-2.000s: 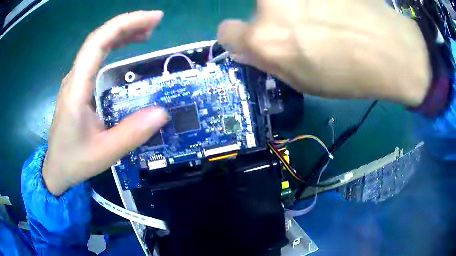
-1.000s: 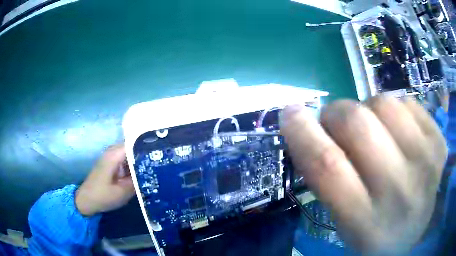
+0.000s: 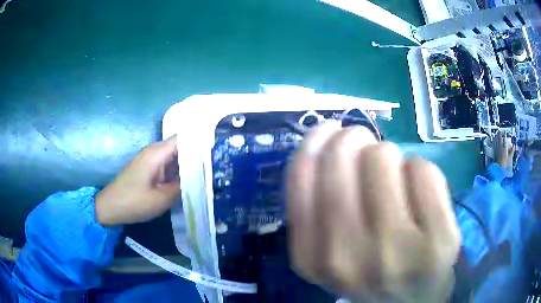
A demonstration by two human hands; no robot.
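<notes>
The white housing (image 3: 193, 118) stands tilted in front of me, its left side wall showing. The blue circuit board (image 3: 246, 192) lies inside, blurred, with white sockets along its top edge. Thin wire loops (image 3: 309, 118) rise near the top. My left hand (image 3: 136, 188) grips the housing's left wall, its fingertips hidden. My right hand (image 3: 368, 216), blurred and with curled fingers, covers the right part of the board; whether it holds anything is hidden. A flat white ribbon cable (image 3: 172, 266) hangs at lower left. Black parts (image 3: 276, 266) show below the board.
A green work surface (image 3: 237, 47) lies behind the housing, with a white rail (image 3: 371, 15) at upper right. Another opened white unit (image 3: 420, 94) stands at right. Another person's hand (image 3: 504, 149) and blue sleeves show beside it.
Since two seconds ago, my left hand has moved from above the board to the housing's left wall. The housing has tilted, and lately shifted right. My right hand has moved down over the board.
</notes>
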